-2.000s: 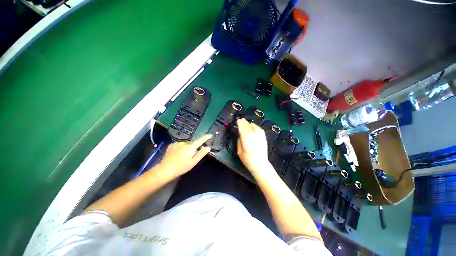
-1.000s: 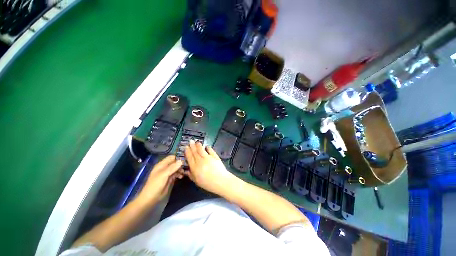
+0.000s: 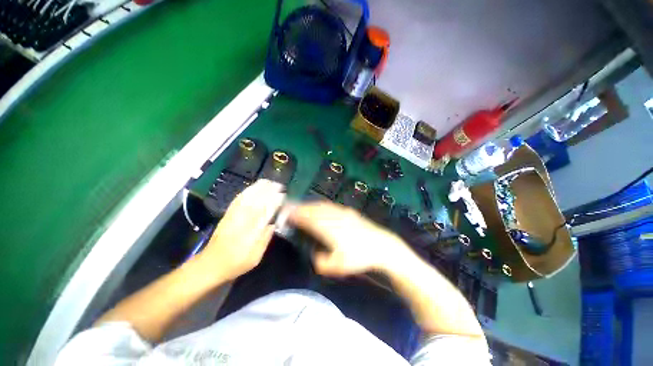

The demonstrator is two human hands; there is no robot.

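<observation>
Black lock panels with brass-coloured rings stand in a row along the front of the green bench. The leftmost panel (image 3: 230, 177) lies flat, with slots in its lower part. The second panel (image 3: 278, 169) shows only its ringed top end; my left hand (image 3: 249, 225) covers its lower part. My right hand (image 3: 342, 239) is blurred, just right of my left hand, over the bench's front edge, in front of a third panel (image 3: 329, 181). The hands nearly touch. Whether either hand holds a part cannot be seen.
A blue fan (image 3: 312, 48) stands at the back left. Behind the panels are a small parts box (image 3: 376, 113), a speckled box (image 3: 408, 139), a red bottle (image 3: 470, 134) and a clear bottle (image 3: 478, 161). An open brown carton (image 3: 548, 246) is at the right. The green conveyor (image 3: 129, 136) runs along the left.
One panel moved left to sit beside the leftmost one, and my hands followed it. Since the last frame, my left hand has moved up over that panel and my right hand has moved right, off it.
</observation>
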